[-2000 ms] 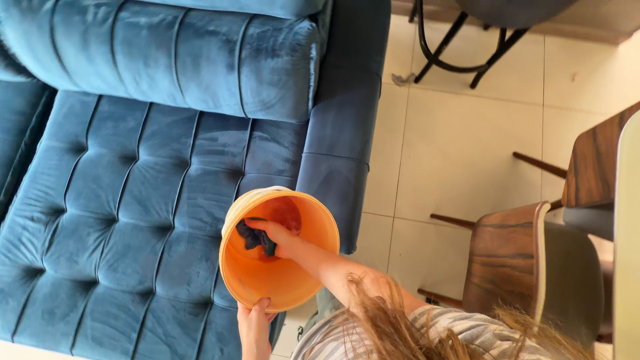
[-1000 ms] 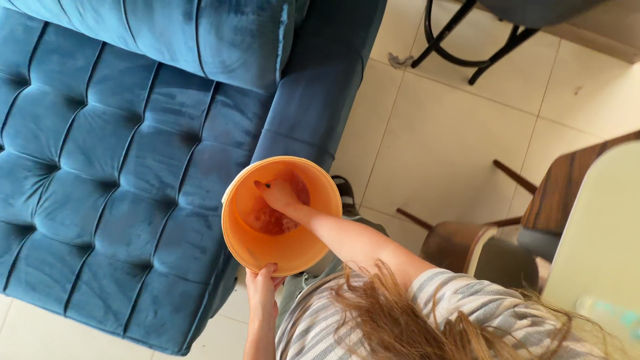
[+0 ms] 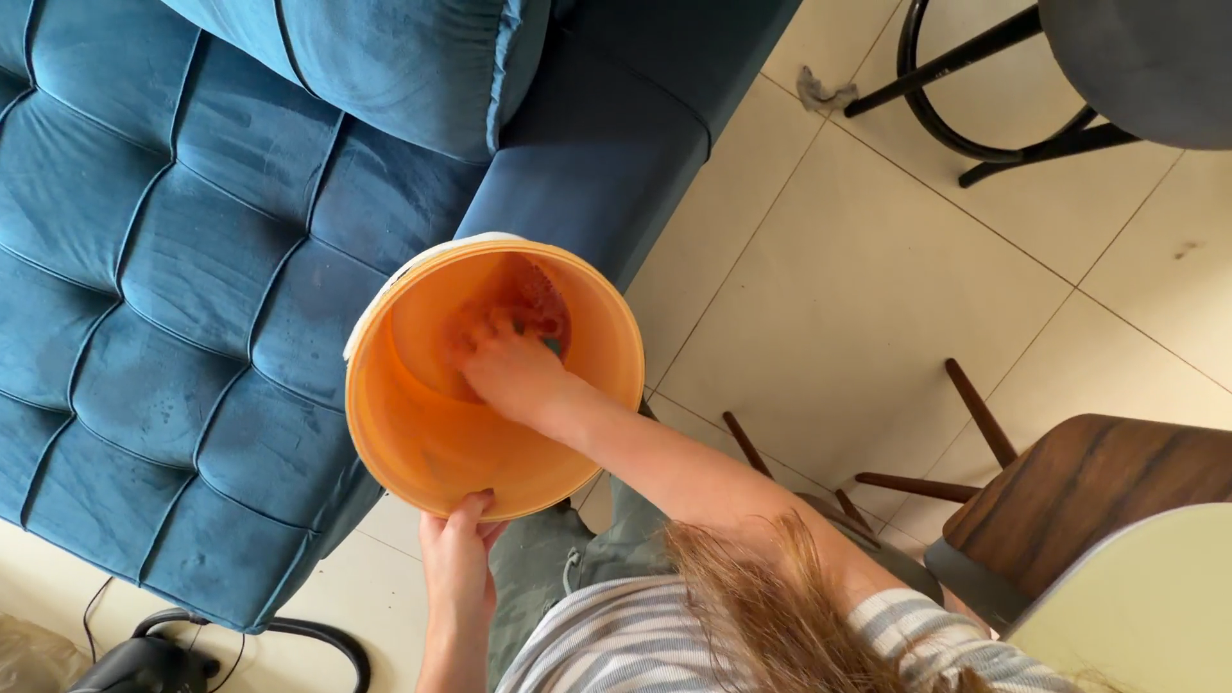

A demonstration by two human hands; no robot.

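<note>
An orange plastic bucket (image 3: 414, 423) is tilted at the end of the blue tufted sofa (image 3: 231, 279), its mouth facing me. My left hand (image 3: 460, 549) grips the near rim of the bucket, thumb over the edge. Inside, my right hand (image 3: 505, 371) reaches toward the bottom, where reddish foamy liquid (image 3: 544, 298) shows. A small dark patch, perhaps cloth, lies by its fingers; whether the hand holds it cannot be told, since the fingers are blurred and partly hidden.
A black-legged stool (image 3: 1136, 67) stands at the top right, a grey scrap (image 3: 825, 93) beside its foot. A wooden-backed chair (image 3: 1088, 481) and a pale tabletop (image 3: 1155, 597) are at the right. At the lower left lies a black device with a hose (image 3: 144, 664), likely a vacuum cleaner.
Two seconds ago my right hand had a dark cloth in the bucket; now most of that cloth is out of sight. My left hand stays on the rim. The view has shifted.
</note>
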